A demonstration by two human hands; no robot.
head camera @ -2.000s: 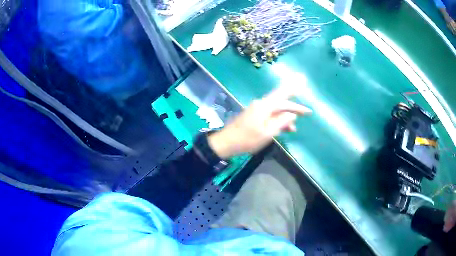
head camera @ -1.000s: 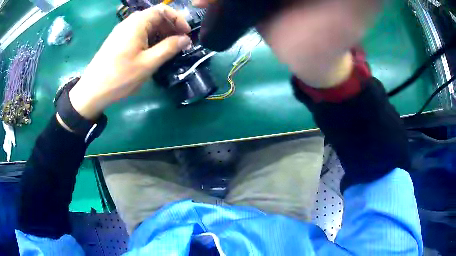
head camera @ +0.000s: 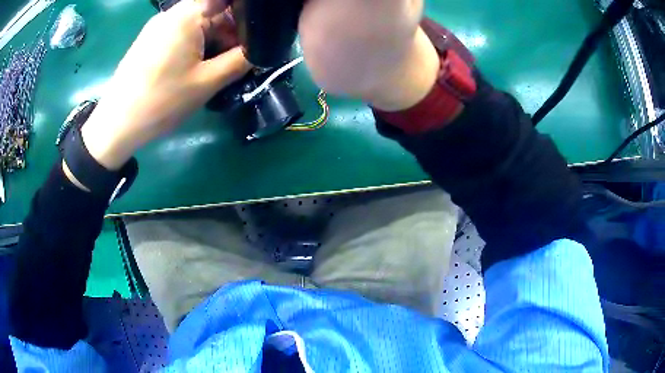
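The black lens unit [head camera: 273,109] lies on the green bench at the top centre, its round barrel towards me. A white lead and thin coloured wires show at it. My right hand [head camera: 357,55] grips the thick black electric screwdriver [head camera: 271,29], held over the unit. Its bit is not visible. My left hand [head camera: 164,76] is at the unit's left side, thumb and fingers close to the screwdriver. The fingertips are partly hidden, so I cannot tell whether they hold anything.
The wire bundle [head camera: 18,109] lies at the far left of the bench. A crumpled plastic bag [head camera: 67,29] is at the upper left. The black screwdriver cord [head camera: 576,73] runs up at the right. Part of a green bin [head camera: 108,262] shows below the bench edge.
The view has swung from the left side of the bench to the unit. My left hand has come from the bench's left to the unit. The screwdriver now stands more upright over it.
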